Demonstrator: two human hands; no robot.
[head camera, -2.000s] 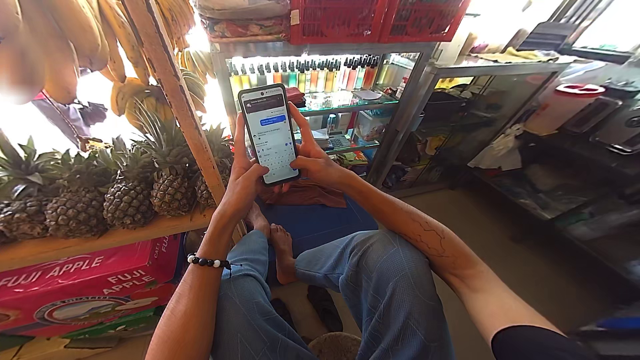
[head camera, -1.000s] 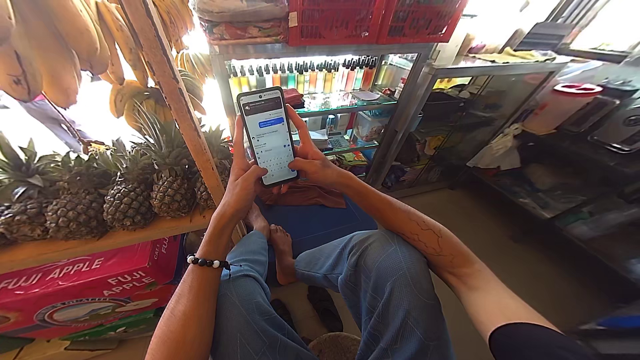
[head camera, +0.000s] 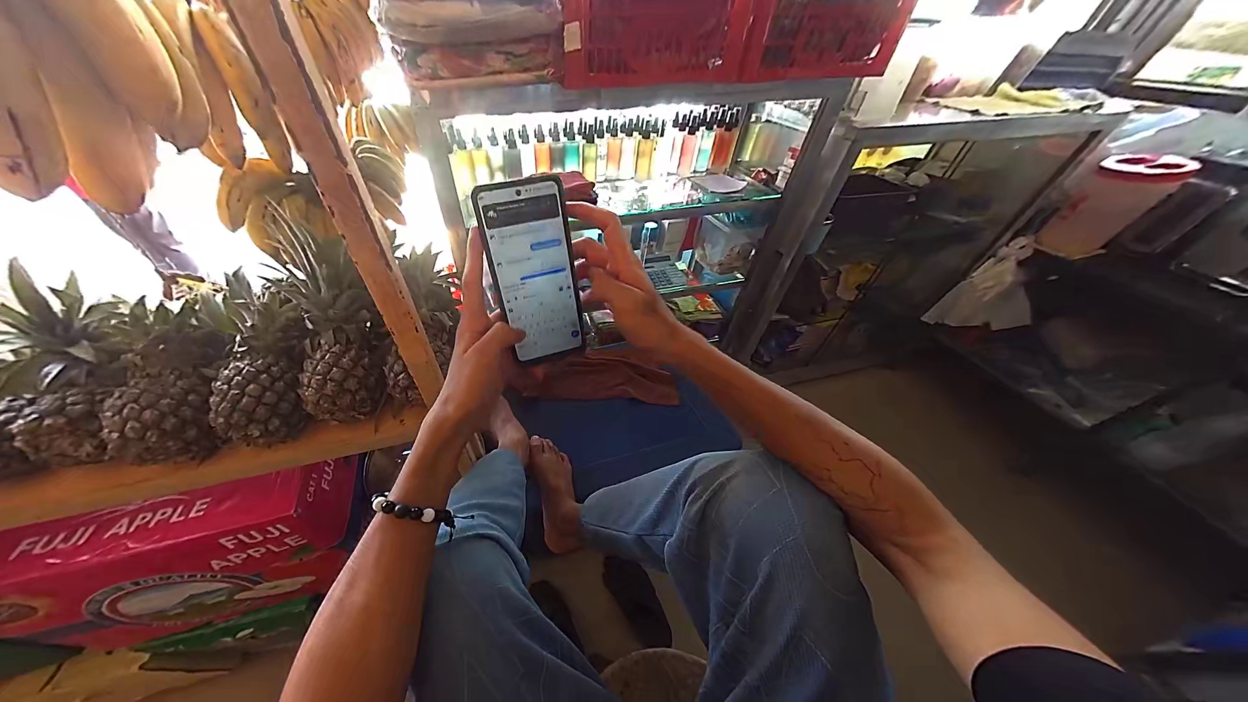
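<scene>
A smartphone (head camera: 531, 273) stands upright above my lap, its lit screen showing a chat and a keyboard. My left hand (head camera: 480, 356) holds it by the left side and lower edge, thumb over the lower left of the screen. My right hand (head camera: 624, 283) is at the phone's right edge, fingers bent and spread; its thumb is off the keyboard, and whether the fingers touch the phone's edge cannot be told. A bead bracelet (head camera: 409, 511) circles my left wrist. Beyond the phone, spray bottles (head camera: 614, 151) line a lit glass shelf.
Pineapples (head camera: 255, 395) sit on a wooden shelf (head camera: 214, 456) at left, below hanging bananas (head camera: 107, 88). A red apple carton (head camera: 166, 556) lies beneath. Red plastic crates (head camera: 653, 39) top the glass display case. A blue surface (head camera: 624, 429) is under my feet; sandals (head camera: 634, 595) rest on the floor.
My right thumb has lifted from the phone's lower right, and my right hand has shifted up and right. The left hand still holds the phone. The chat on the screen has shifted up.
</scene>
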